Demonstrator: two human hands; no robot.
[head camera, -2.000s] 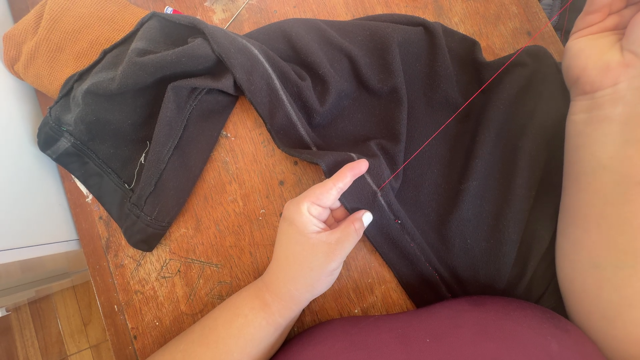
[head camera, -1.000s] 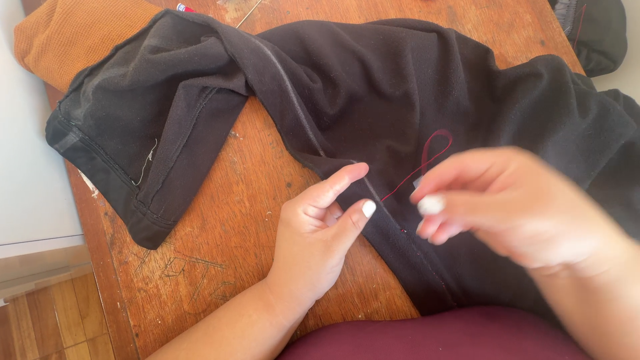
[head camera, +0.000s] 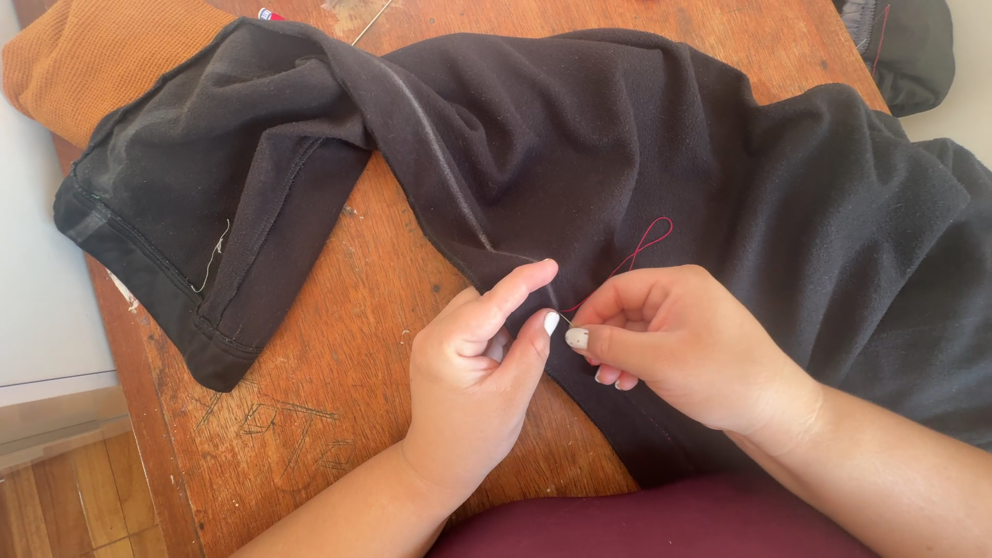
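Note:
Black fleece fabric (head camera: 542, 155) lies in folds over the table, with a pale chalk-like line (head camera: 438, 147) along it. My left hand (head camera: 480, 372) grips the fabric's edge, the index finger stretched out and the thumb beside the line. Close to that thumb, my right hand (head camera: 674, 341) pinches a thin sewing needle (head camera: 567, 318) between thumb and index finger, its tip at the fabric. A red thread (head camera: 637, 249) runs from the fabric near the needle and makes a loop above the right hand. Where the needle's tip sits in the cloth is too small to tell.
The wooden table (head camera: 349, 310) has scratches and its left edge shows. Orange waffle-textured fabric (head camera: 116, 62) lies at the upper left, beside a black hemmed end with a loose pale thread (head camera: 211, 256). A dark item (head camera: 911, 54) with red thread is at the upper right.
My right hand has come from the far right edge to beside the left thumb. The red thread, stretched taut two seconds ago, is now slack and looped. My left hand has stayed in place.

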